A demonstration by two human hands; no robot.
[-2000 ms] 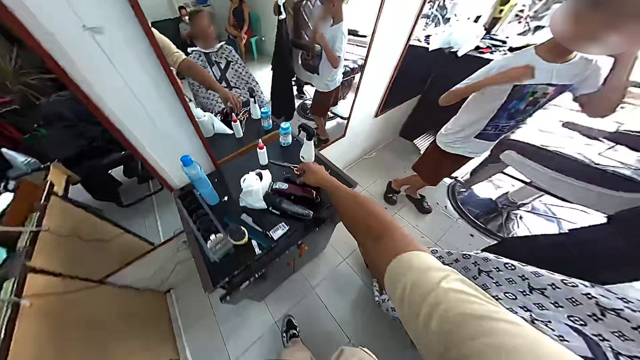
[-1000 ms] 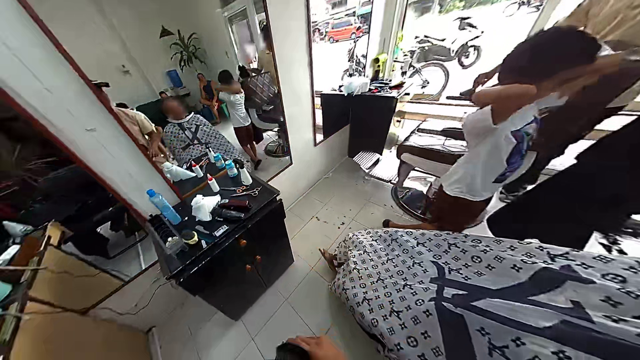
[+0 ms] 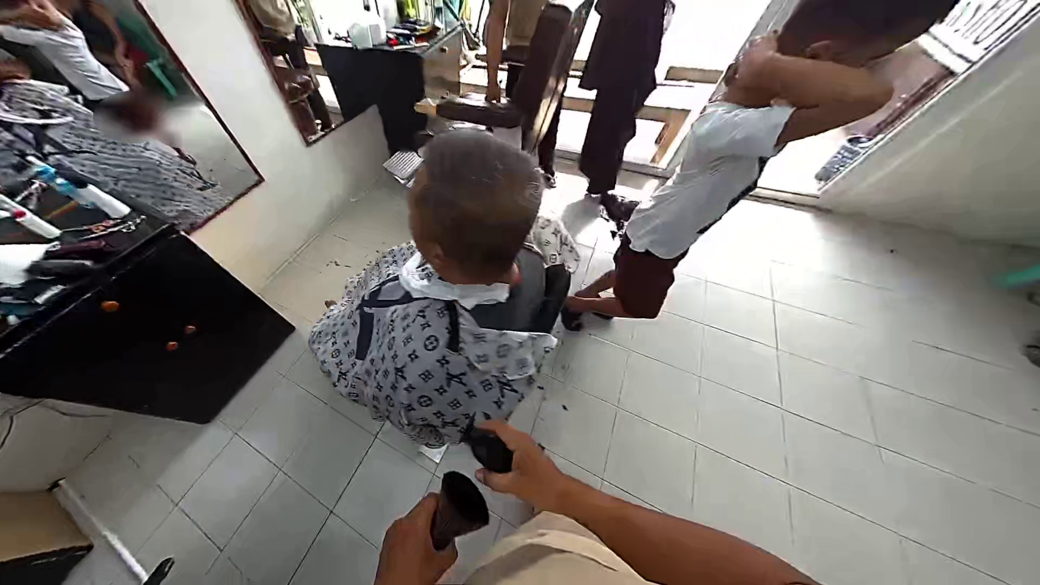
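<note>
At the bottom centre, my left hand [image 3: 414,543] is closed around a dark-handled brush [image 3: 465,502], its black bristles pointing up. My right hand [image 3: 526,471], just above and to the right, grips a black handheld device [image 3: 490,449], which looks like a hair clipper. Its tip is near the lower edge of a patterned barber cape [image 3: 422,366]; whether they touch I cannot tell. A seated person [image 3: 475,203] wears the cape, seen from behind, with a white strip [image 3: 447,280] round the neck and short dark hair.
At left stands a black cabinet [image 3: 162,325] with bottles and tools on top, below a wall mirror [image 3: 187,106]. A person in a white T-shirt [image 3: 691,195] stands right of the seated person. Beyond are a barber chair [image 3: 540,73] and a person in dark clothing [image 3: 621,89]. Hair clippings dot the tiles.
The arm that reached to the cabinet top is away from it. Both my hands are now low in front, holding the brush and the black device. The view has swung right, onto the seated person.
</note>
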